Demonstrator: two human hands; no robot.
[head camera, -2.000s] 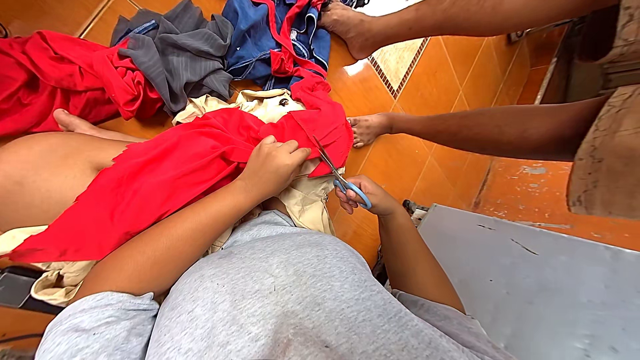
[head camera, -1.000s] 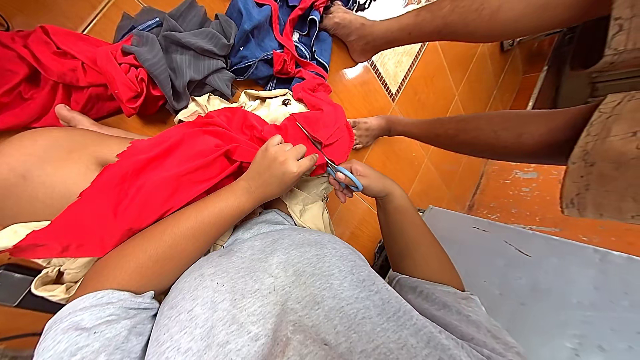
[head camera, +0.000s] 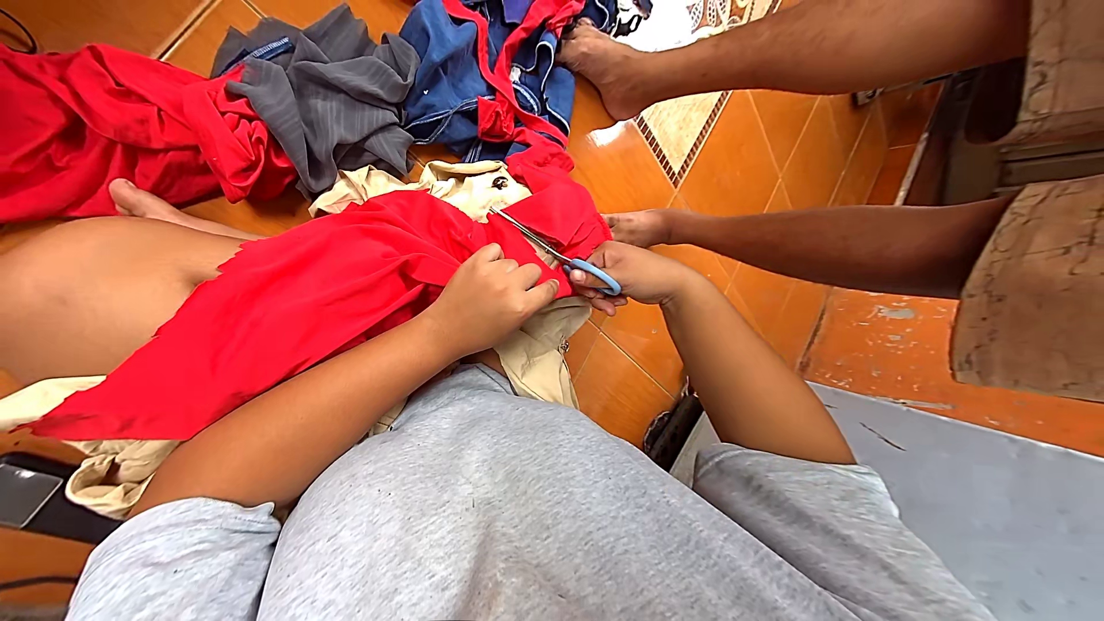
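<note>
Red fabric (head camera: 319, 302) lies spread over my lap and thigh, with a frayed edge on its left side. My left hand (head camera: 493, 297) is closed on it near the middle of the view. My right hand (head camera: 634, 274) holds scissors (head camera: 597, 276) by their light blue handles. Their metal blades point up and left, over the red cloth, just above my left hand. Whether the blades are parted is hard to tell. Beige cloth (head camera: 545, 349) with a button lies beneath the red fabric and shows on several sides of it.
Another red cloth (head camera: 95, 138), a gray striped garment (head camera: 345, 95) and blue denim (head camera: 444, 65) lie along the far side on orange tiles (head camera: 759, 138). Another person's bare feet (head camera: 608, 73) and legs reach in from the right. A gray panel (head camera: 975, 500) is at lower right, a dark phone-like object (head camera: 30, 492) at lower left.
My right hand and the scissors have shifted slightly up and left since the oldest frame. My left hand stays on the red fabric.
</note>
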